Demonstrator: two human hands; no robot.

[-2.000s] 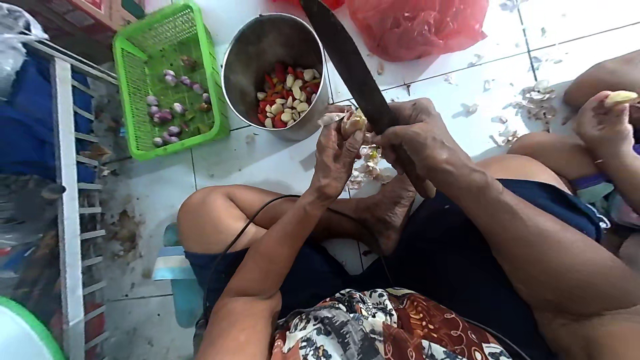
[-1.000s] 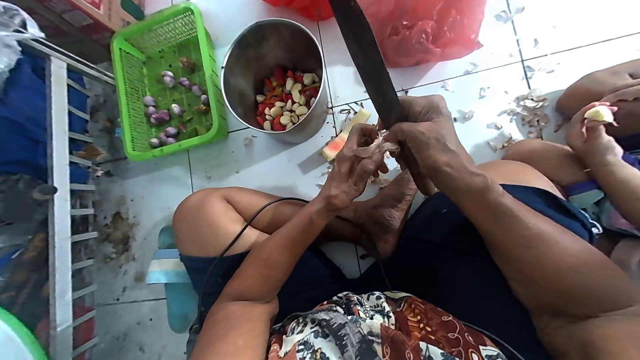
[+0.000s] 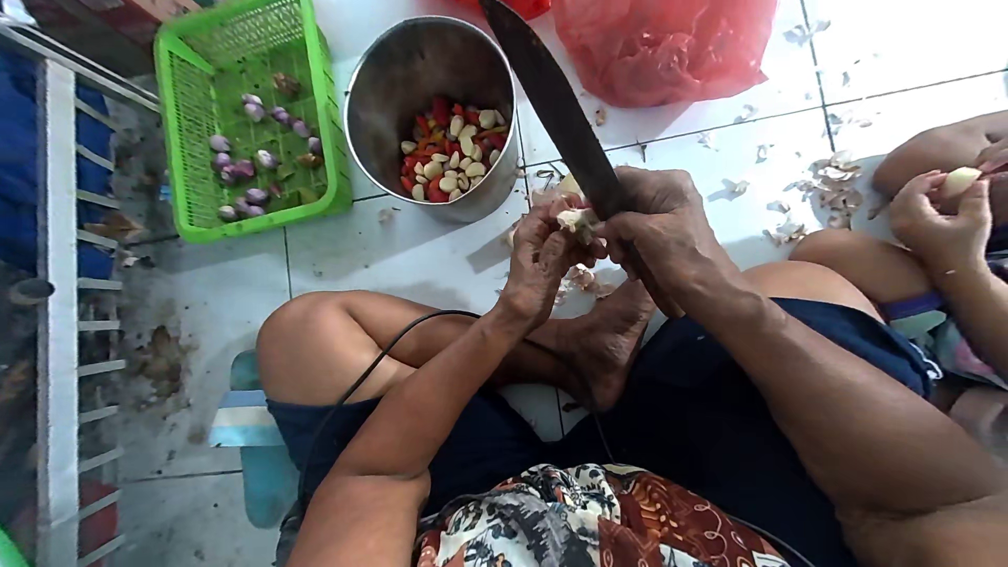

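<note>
My left hand (image 3: 543, 252) pinches a small pale piece, apparently garlic (image 3: 576, 220), at the centre of the view. Gripped in my right hand (image 3: 661, 228) is a large dark-bladed knife (image 3: 551, 98), its blade pointing up and to the left. The fingers of both hands meet at the pale piece, close to the blade's base. Beyond my left hand stands a metal pot (image 3: 492, 193) holding peeled garlic cloves (image 3: 465, 142) and red chilli pieces (image 3: 435, 189). Papery skins (image 3: 583, 279) lie on the floor beneath my hands.
A green plastic basket (image 3: 268, 224) with several shallots (image 3: 268, 159) stands left of the pot. A red plastic bag (image 3: 661, 55) lies beyond the knife. At the right, another person's hand (image 3: 941, 213) holds a pale clove. A metal rack (image 3: 59, 315) stands at the left, and peelings (image 3: 839, 185) litter the tiles.
My hands stay together while the pale piece between them has turned. The other person's hands have come together around the clove; a second ago only one was plainly visible.
</note>
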